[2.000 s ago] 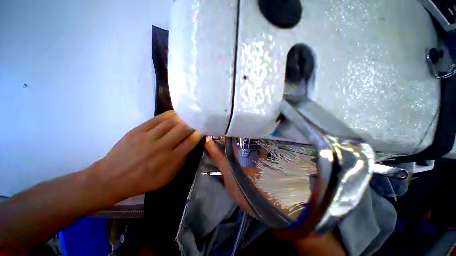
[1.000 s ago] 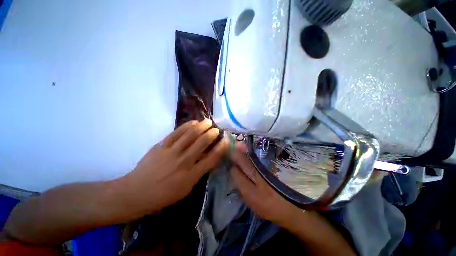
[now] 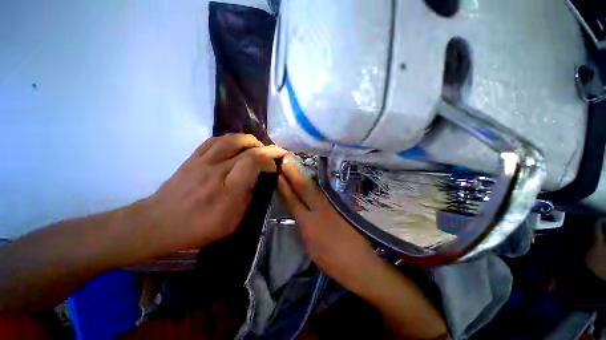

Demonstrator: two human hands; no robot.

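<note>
The dark shiny strip lies on the white table and runs under my left hand, down over the table's front edge. My left hand has bent fingers pinching the strip beside the machine head. My right hand reaches in from below; its fingertips meet the left ones at the seam edge. The grey side of the denim hangs below the hands. The needle area shows partly behind the chrome guard; the stitching point is hidden.
The white machine head fills the upper right. A cream thread bundle hangs inside the guard. The white table spans the left. A blue crate is below its front edge. Part of a person's skin shows at the far right edge.
The view has shifted, so the strip and head sit higher. My left fingers have curled tighter on the strip. More of the strip and of my right hand shows than two seconds ago.
</note>
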